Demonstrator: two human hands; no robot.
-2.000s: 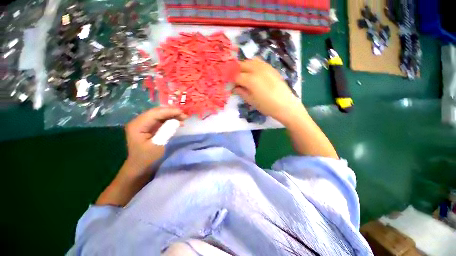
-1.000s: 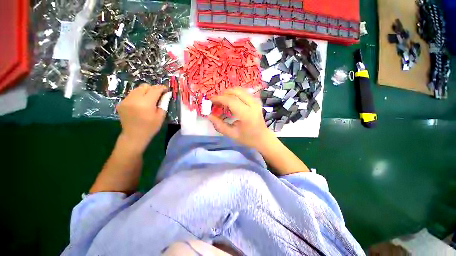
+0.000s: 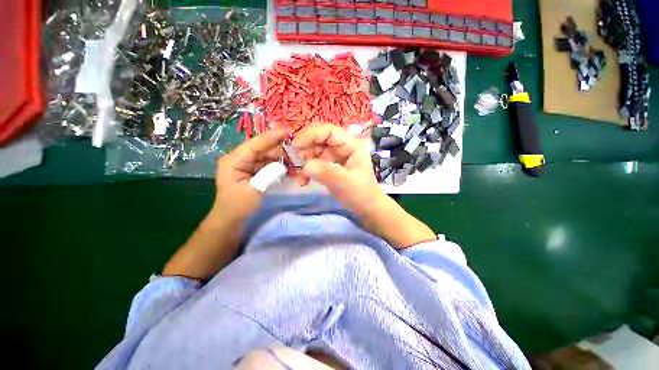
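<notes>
My left hand (image 3: 242, 177) and my right hand (image 3: 339, 170) meet in front of my body at the near edge of the white sheet. Between their fingertips is a small grey piece (image 3: 293, 155) with a bit of red at its far end; both hands grip it. A white finger cot (image 3: 268, 176) covers my left thumb. Just beyond lie the heap of red strips (image 3: 314, 90), the loose dark rectangular pieces (image 3: 415, 115) to the right, and the tangled metal fittings (image 3: 181, 94) on clear plastic to the left.
The red tray (image 3: 394, 43) with rows of grey blocks lies beyond the piles. A black and yellow cutter (image 3: 525, 130) and clear scrap (image 3: 488, 102) lie right. Brown cardboard (image 3: 560, 90) holds dark pieces and strips. A second red tray (image 3: 18, 72) is far left.
My left hand has moved right from beside the metal fittings to meet my right hand. The small piece in my right fingertips is now between both hands.
</notes>
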